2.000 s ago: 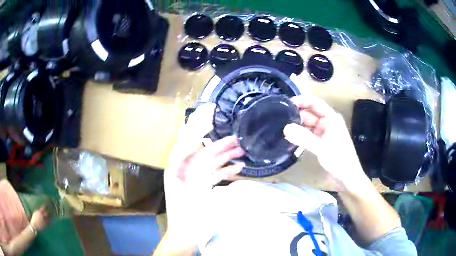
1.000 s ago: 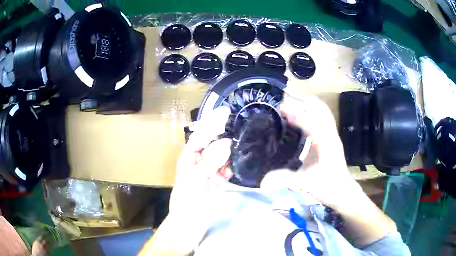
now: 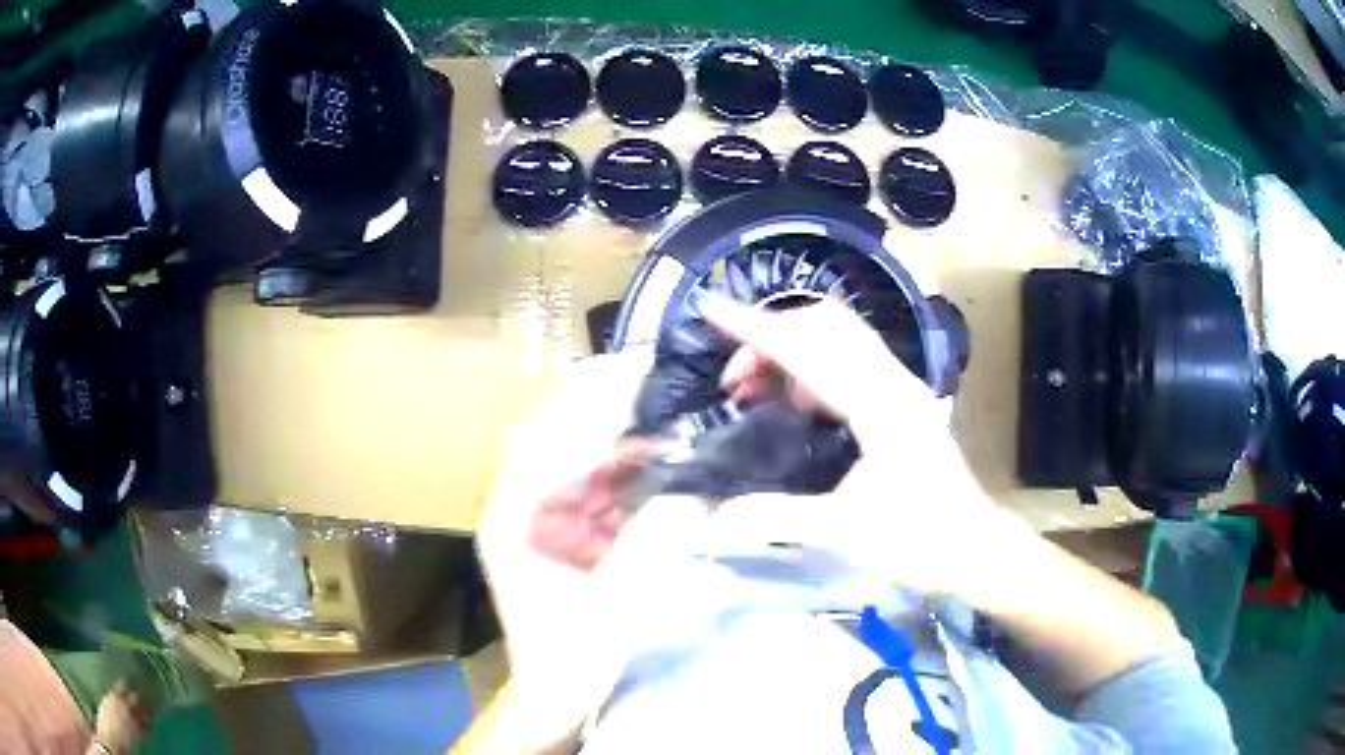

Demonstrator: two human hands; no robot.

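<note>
The black round appliance unit lies face up before me, its vane ring showing behind my hands. A dark, shiny, disc-like piece, which looks like a centre cover, is between my hands over the unit's near part; its outline is blurred. My left hand holds it from the left. My right hand is over its right side, fingers bent inward; whether they grip it is unclear. Glossy black covers lie in two rows behind the unit.
Units with lit digits stand at the left. Another black unit lies on its side at the right. Crinkled clear film is at the back right. Open cartons sit below the cardboard-covered bench. Part of a person's arm shows at lower left.
The dark disc was held up and tilted facing me two seconds ago; it is now lower and flatter between my hands. My right fingers have moved inward over it.
</note>
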